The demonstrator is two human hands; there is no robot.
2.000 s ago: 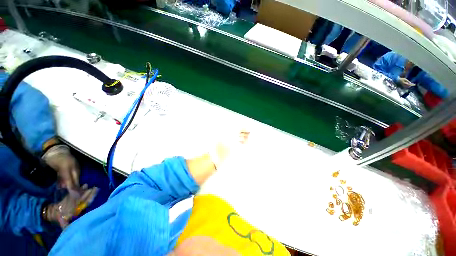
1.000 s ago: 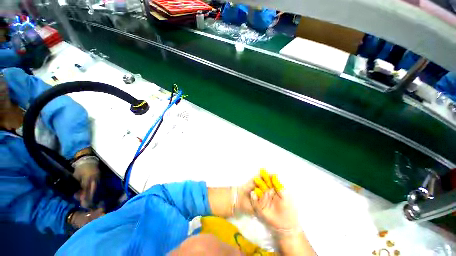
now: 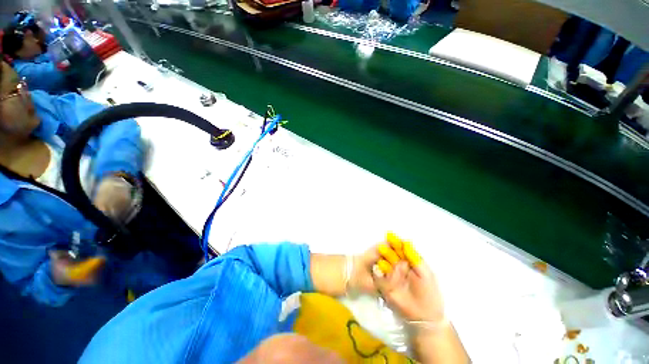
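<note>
My left hand [image 3: 364,271] reaches out from a blue sleeve over the white bench [image 3: 334,206]. Bright yellow finger cots [image 3: 410,254] cover several of its fingers, which are fanned slightly apart. My right hand [image 3: 415,293] comes up from the lower right and touches the left fingers. Its fingertips overlap the left hand, so its grip is unclear. A thin clear glove cuff or band shows at each wrist. Glare washes out part of the right hand.
A black bent hose [image 3: 121,110] and blue and black cables [image 3: 238,178] stand left. Another person in blue [image 3: 43,234] sits beyond them. A green conveyor [image 3: 427,160] runs behind the bench. Amber loops [image 3: 578,348] and a metal clamp [image 3: 630,291] are at right. A yellow patterned cloth [image 3: 341,330] is below.
The view has swung left. My right hand has come into view and meets my left hand, whose yellow cots now show clearly. Over the last second both hands stay together.
</note>
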